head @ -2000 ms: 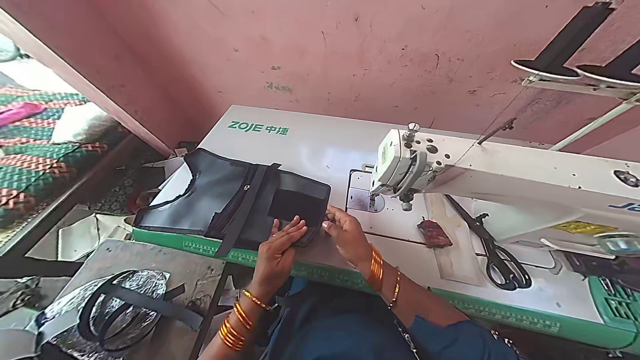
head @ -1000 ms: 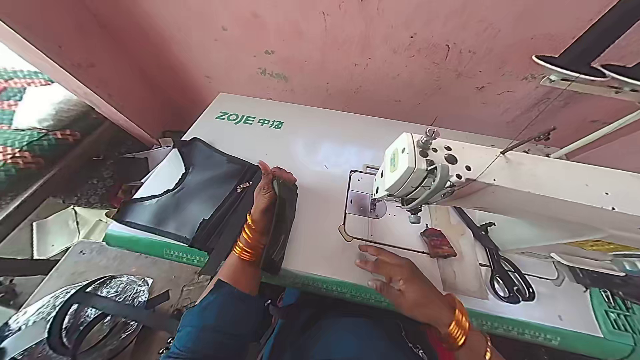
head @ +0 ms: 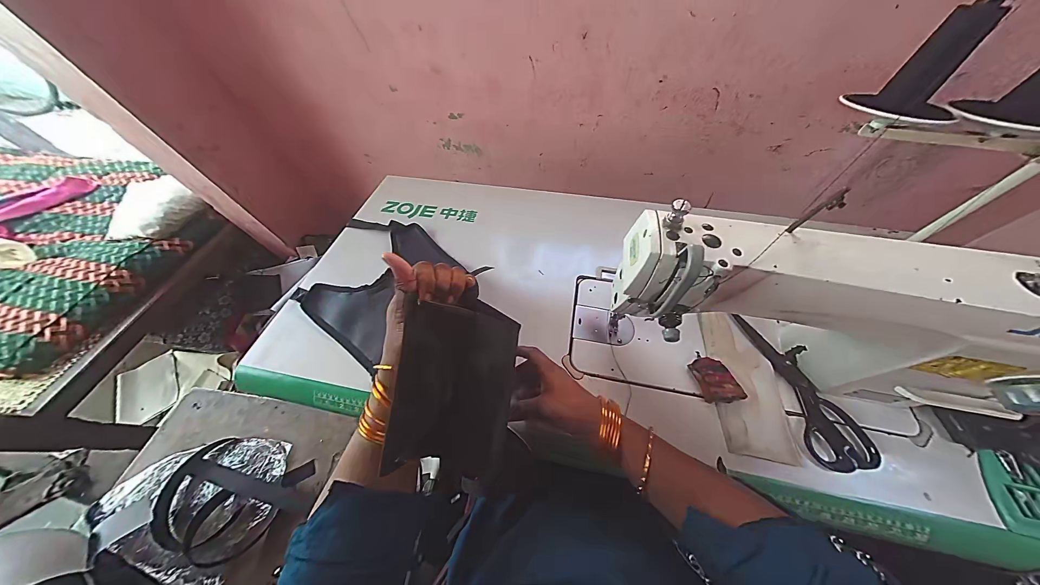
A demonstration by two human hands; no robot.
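My left hand (head: 439, 284) is closed over the top edge of a black fabric piece (head: 451, 382), which hangs toward my lap over the table's front edge. Other parts of the black material (head: 349, 313) lie behind it on the white sewing table (head: 536, 236). At the right edge of the hanging piece is my right hand (head: 548, 390), its fingers partly hidden behind the fabric, so its hold is unclear. The head of a white sewing machine (head: 650, 260) stands to the right of both hands.
Black-handled scissors (head: 821, 414) and a small red packet (head: 717, 379) lie under the machine arm. Black thread cones (head: 934, 65) stand at upper right. A coil of black strap (head: 195, 504) rests on silvery material on a lower surface at left. A pink wall rises behind the table.
The black material lay flat under both hands two seconds ago; part of it now hangs from my left hand. My right hand, apart from it one second ago, has moved left to its edge.
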